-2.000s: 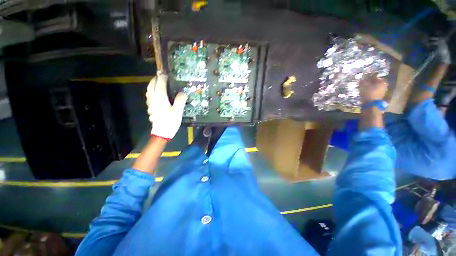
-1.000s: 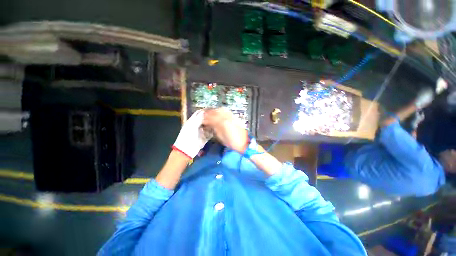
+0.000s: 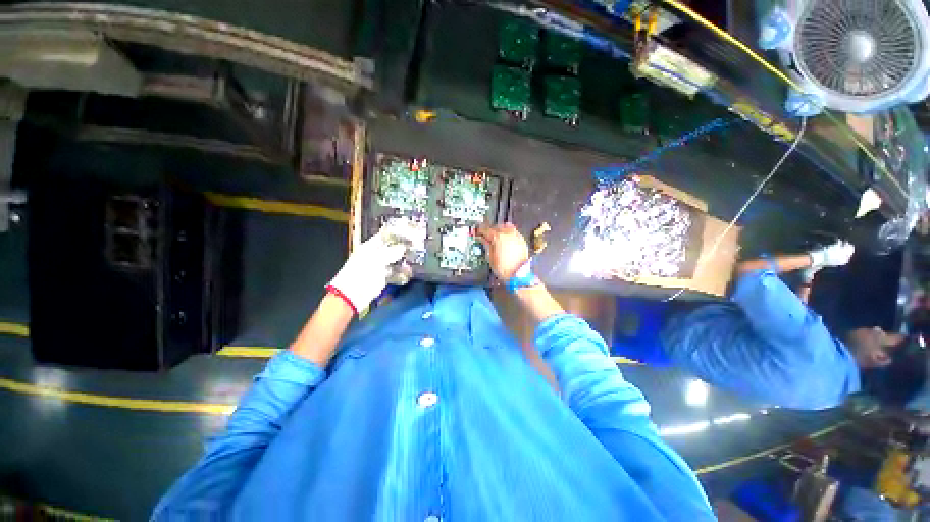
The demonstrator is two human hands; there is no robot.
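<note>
A dark solder pallet (image 3: pixel 432 226) lies on the bench in front of me and holds green circuit boards (image 3: pixel 465 196) in a two-by-two layout. My left hand (image 3: pixel 372 267), in a white glove with a red cuff, is over the pallet's near left board and covers much of it; its fingers are curled around something silvery that is too small to name. My bare right hand (image 3: pixel 506 252), with a blue wrist strap, has its fingertips at the right edge of the near right board. Whether it holds a part cannot be seen.
A shallow cardboard box (image 3: pixel 717 255) with a heap of silver metal parts (image 3: pixel 634 230) is at the right. A brass-coloured piece (image 3: pixel 540 237) lies beside my right hand. Green boards (image 3: pixel 511 90) lie beyond the bench. A blue coiled cord (image 3: pixel 668 145), a fan (image 3: pixel 862 46) and another person (image 3: pixel 780 336) are at right.
My hands were together over the near left of the pallet a second ago. My right hand has moved right to the near right board; my left hand stays near the left board.
</note>
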